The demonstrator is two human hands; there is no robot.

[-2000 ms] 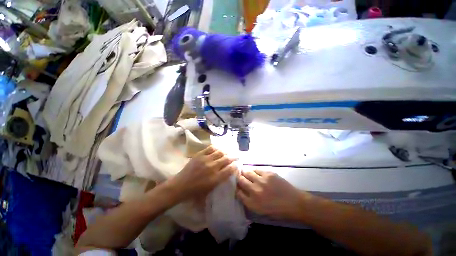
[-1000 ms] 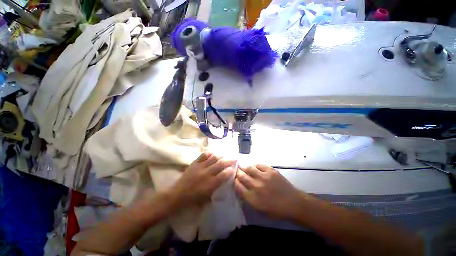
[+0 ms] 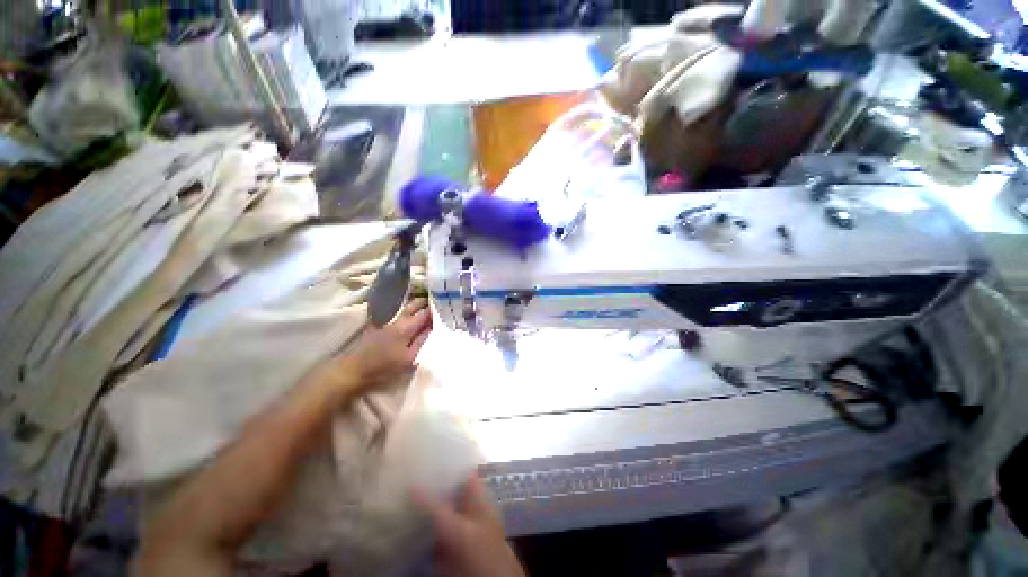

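The cream cloth (image 3: 242, 389) lies bunched over the table left of the needle area and hangs over the front edge. The white sewing machine (image 3: 586, 254) has its presser foot in bright glare. My left hand (image 3: 389, 344) lies on the cloth beside the left end of the machine head, below the grey teardrop-shaped part (image 3: 390, 289); its grip is unclear. My right hand (image 3: 468, 530) is blurred at the bottom, in front of the table edge, with the cloth's right edge between thumb and fingers.
Layered cream panels (image 3: 124, 248) are heaped at the far left. A purple fuzzy roll (image 3: 485, 214) sits on the machine head. Dark-handled scissors (image 3: 859, 394) lie at the right. The grey table edge (image 3: 631, 468) carries scale markings. More cream cloth (image 3: 682, 68) lies behind.
The view has tilted up and shifted right. My hands have moved apart: the left lies farther left and deeper, the right has come back from the needle area toward me. The cloth has shifted left.
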